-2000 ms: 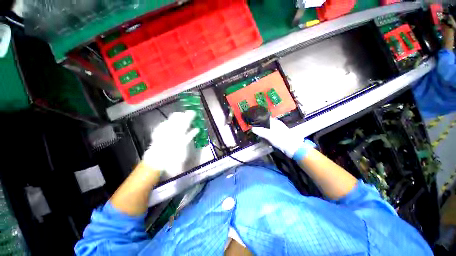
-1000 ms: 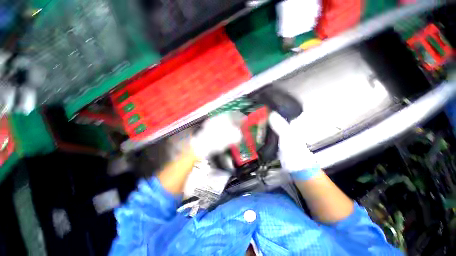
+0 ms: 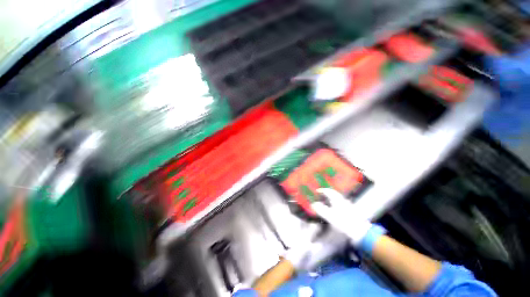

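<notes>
The frame is blurred. A red plate (image 3: 342, 169) with small green boards (image 3: 307, 190) on it lies in a black pallet (image 3: 364, 187) on the conveyor. My gloved right hand (image 3: 340, 214) is at the plate's near edge, fingertips over or touching it; I cannot tell if it grips anything. My gloved left hand (image 3: 303, 246) is a white blur near the pallet's near left corner, its fingers unclear. A black object that looks like the scanner (image 3: 224, 255) lies on the metal surface to the left, away from both hands.
A red compartment tray (image 3: 232, 151) with several small green boards at its left end lies behind the conveyor rail (image 3: 261, 168). A black compartment tray (image 3: 261, 49) is farther back. Another red-plated carrier (image 3: 446, 82) is at right, near a person's blue sleeve (image 3: 514, 87).
The view has swung. The black scanner-like object, earlier at my right hand, now lies at left. My hands have left the raised red-and-black item and are lower, near the pallet.
</notes>
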